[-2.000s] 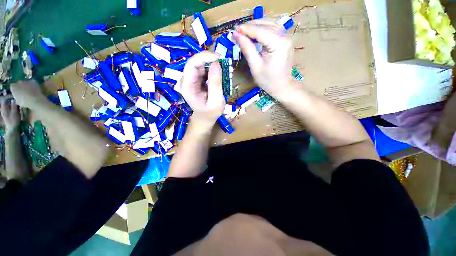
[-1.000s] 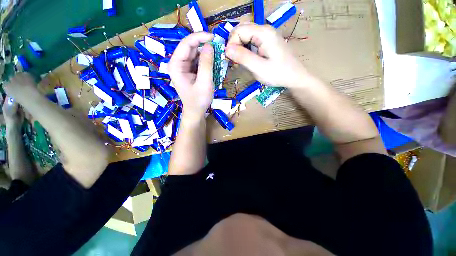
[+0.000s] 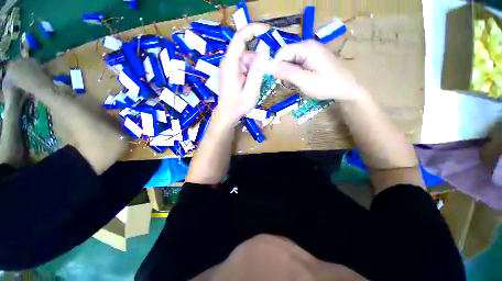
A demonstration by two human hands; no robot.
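Observation:
My left hand (image 3: pixel 240 77) holds a green circuit board panel (image 3: pixel 267 88) upright between thumb and fingers, above the cardboard. My right hand (image 3: pixel 316 68) is at the panel's upper right edge, its thumb and fingertips pinched together. Whatever lies between these fingertips is too small and blurred to tell. A heap of blue battery packs (image 3: pixel 130 61) with white labels and thin wires lies left of my hands. More packs lie behind my hands, partly hidden by them.
A spare green panel (image 3: pixel 311 110) lies on the brown cardboard sheet (image 3: pixel 385 71). A carton with yellow pieces (image 3: pixel 486 55) stands at the right. Another person's forearm (image 3: pixel 82 118) is at the left. An open carton (image 3: pixel 127 225) stands below the bench.
Both hands stay together at the panel, which now shows less behind my left fingers. Since the earliest frame, my right hand has come down to the panel. The whole view has shifted slightly.

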